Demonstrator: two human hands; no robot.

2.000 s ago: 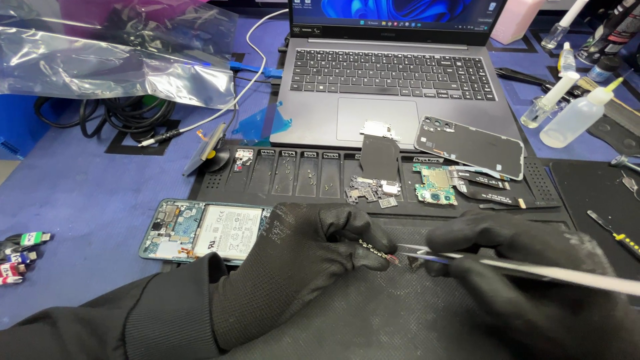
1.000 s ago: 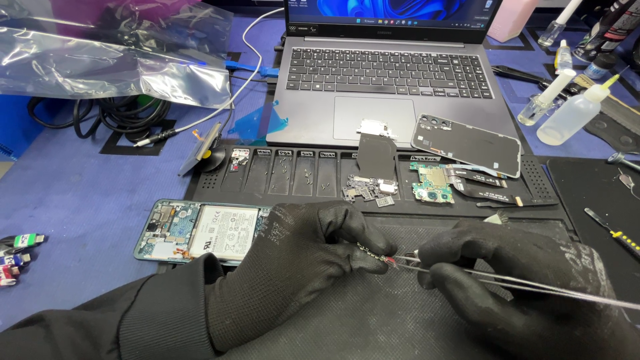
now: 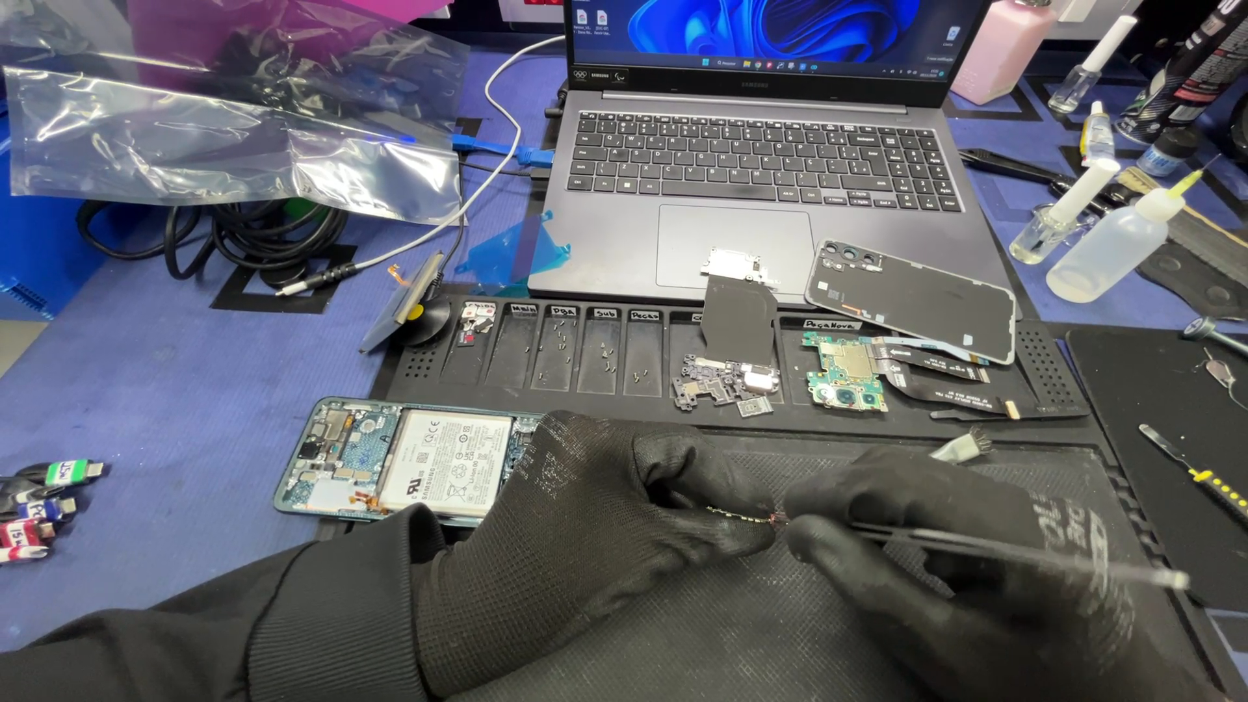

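Note:
My left hand (image 3: 585,536), in a black glove, pinches a small circuit board (image 3: 736,515) edge-on between thumb and fingers. My right hand (image 3: 936,556), gloved too, has its thumb and forefinger at the board's right end, by a tiny reddish part (image 3: 778,520). Thin metal tweezers (image 3: 1033,556) lie in its grip and stick out to the right; their tips are hidden. Behind my left hand, partly covered, rests an opened smartphone (image 3: 341,458) with its battery (image 3: 444,463) showing. Both hands are above a black textured mat (image 3: 673,634).
A parts tray (image 3: 507,375) holds screws, metal shields and a green phone board (image 3: 846,375). Beyond it stands a laptop (image 3: 624,234) with a phone back cover (image 3: 916,302) across its front edge. A small brush (image 3: 960,447) lies behind my right hand. Bottles (image 3: 1111,249) stand at right.
My right hand has closed in on the board's right end. The tweezers, whose tips pointed at the board, now lie back within the hand. My left hand has barely moved.

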